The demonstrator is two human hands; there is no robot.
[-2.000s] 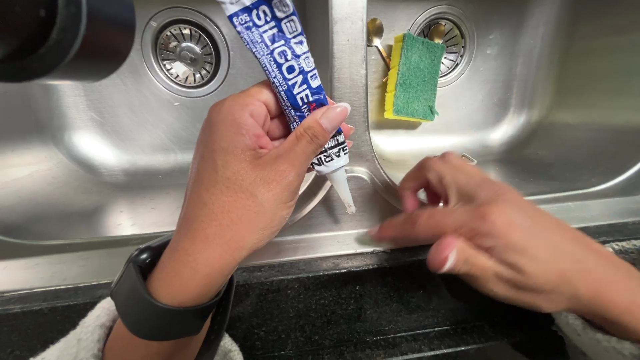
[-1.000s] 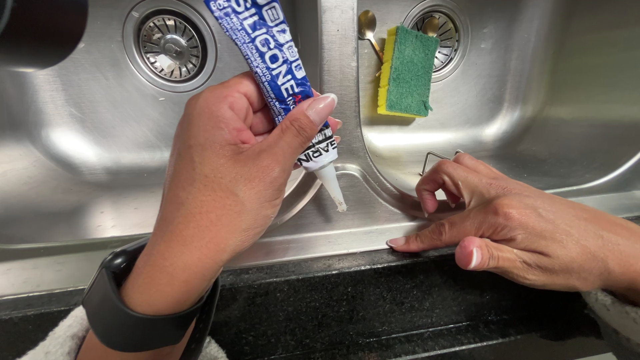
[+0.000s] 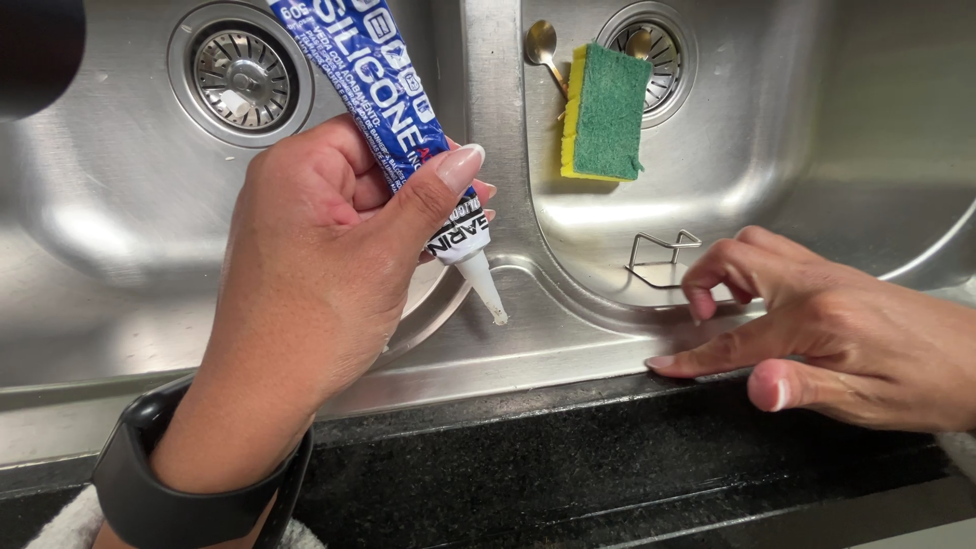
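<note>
My left hand (image 3: 328, 259) grips a blue and white tube of silicone sealant (image 3: 374, 91), its white nozzle (image 3: 484, 286) pointing down over the steel between the two bowls. My right hand (image 3: 808, 328) holds nothing; its index fingertip touches the seam where the front rim of the stainless steel sink (image 3: 488, 381) meets the black stone countertop (image 3: 572, 465). The other fingers are curled or apart from it. A black band is on my left wrist.
A green and yellow sponge (image 3: 610, 114) lies in the right bowl beside a drain strainer (image 3: 663, 69) and spoons (image 3: 541, 42). A bent wire holder (image 3: 663, 259) stands near my right hand. The left bowl has another strainer (image 3: 244, 80). A dark cylindrical object (image 3: 34, 53) juts in at top left.
My right hand, blurred and nearer the tube two seconds ago, has moved right along the front seam. My left hand keeps its hold on the tube.
</note>
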